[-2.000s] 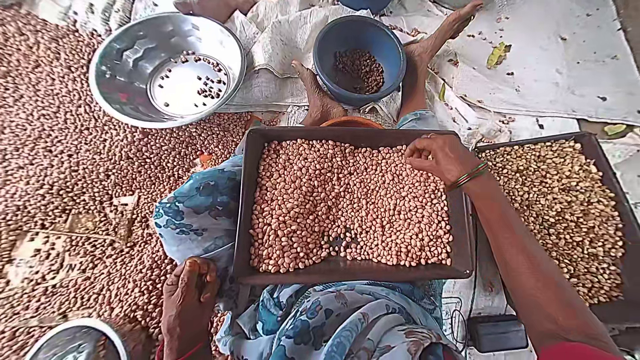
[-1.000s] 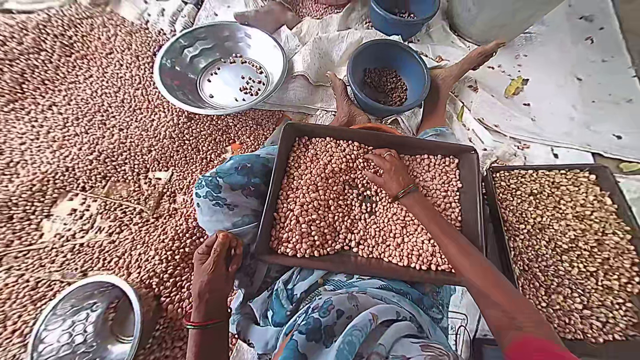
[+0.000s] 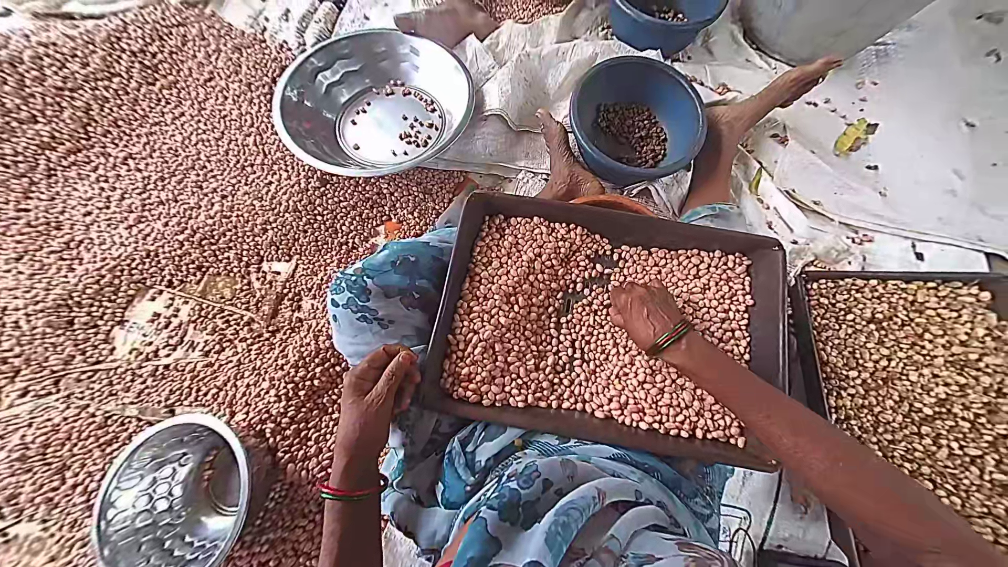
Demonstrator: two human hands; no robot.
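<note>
A dark rectangular tray (image 3: 614, 220) rests across my lap, spread with pinkish-brown nuts or beans (image 3: 512, 331). My right hand (image 3: 644, 313), with green bangles at the wrist, is down among them right of the tray's middle, its fingertips bent and partly hidden; whether it holds any is unclear. Small patches of the tray's floor show just left of it. At the tray's left edge, my left hand (image 3: 382, 382) is raised with thumb and fingers pinched together. Whether something small is between them cannot be told. Patterned blue and white cloth (image 3: 504, 504) covers my legs.
A large heap of the same nuts or beans (image 3: 157, 157) spreads at left, with a tilted steel bowl (image 3: 173, 488) on it. Ahead are a wide steel basin (image 3: 374, 102) and blue bowls (image 3: 638, 118) (image 3: 665, 24), near feet. Another filled tray (image 3: 906, 378) lies at right, beside white sheeting (image 3: 929, 181).
My right hand has moved from the tray's far part toward its middle, and bare patches now show beside it. My left hand stays by the tray's left edge. The view has shifted left.
</note>
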